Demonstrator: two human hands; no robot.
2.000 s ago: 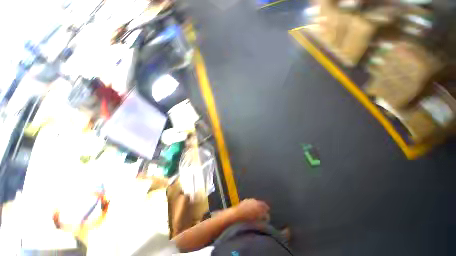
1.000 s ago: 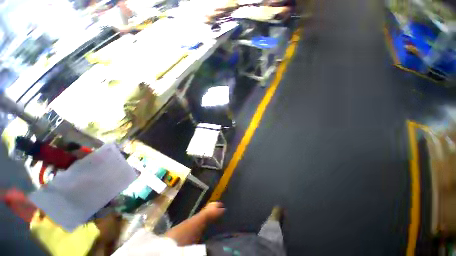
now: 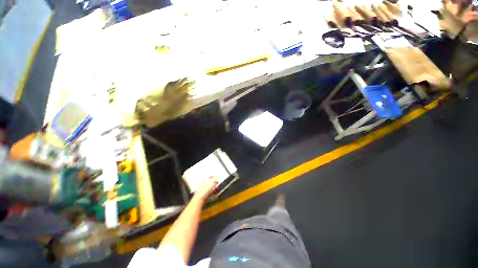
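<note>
My left hand (image 3: pixel 208 185) is small and blurred at the end of my outstretched bare arm. It overlaps the near edge of a white-topped stool (image 3: pixel 203 172). I cannot tell whether it touches or grips the stool, and its fingers are not clear. A second white-topped stool (image 3: pixel 262 128) stands farther along, beside the table. My right hand is not in view.
A long white-covered table (image 3: pixel 230 34) bears olive cut panels (image 3: pixel 166 103), a blue-rimmed tray (image 3: pixel 286 42), and brown rolled pieces (image 3: pixel 361 14). A blue stool (image 3: pixel 383 101) stands by the yellow floor line (image 3: pixel 314 163). Cluttered green items (image 3: pixel 126 196) lie at left.
The view has swung towards the table, and the walkway has shifted right. My left hand, earlier beside the yellow line, now overlaps the nearer white stool.
</note>
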